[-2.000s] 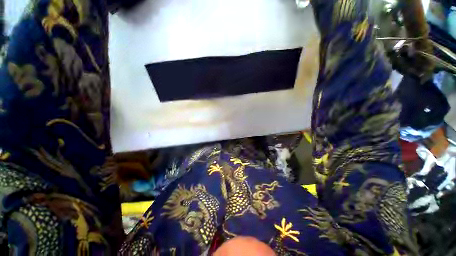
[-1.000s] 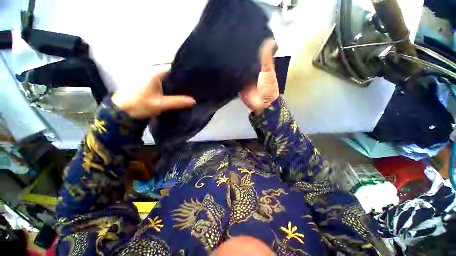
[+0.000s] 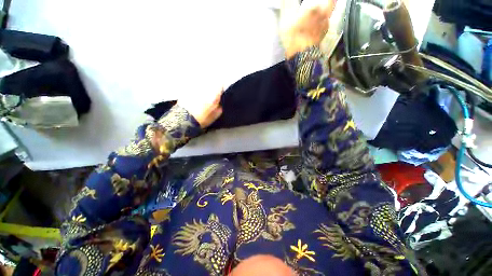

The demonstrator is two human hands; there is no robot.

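Observation:
Black cut cloth (image 3: 259, 99) lies on the white table near its front edge. It is wide to the right of my left hand, and a small dark pointed end shows to the left of that hand. My left hand (image 3: 209, 113) grips the cloth at its narrow part. My right hand (image 3: 307, 27) is raised at the top edge beside the iron, blurred and partly cut off, so its fingers and anything in them are unclear. My right forearm covers the cloth's right end.
The steam iron (image 3: 372, 46) stands at right, with hoses and a blue tube (image 3: 460, 145) trailing right. Folded black and silvery bundles (image 3: 48, 81) lie at the table's left end. Dark cloth (image 3: 418, 124) hangs at the right edge. A yellow bar (image 3: 29, 232) shows below left.
Both hands held the black cloth raised and twisted; now it lies lower on the table in my left hand. My right hand has left it and moved up and right towards the iron.

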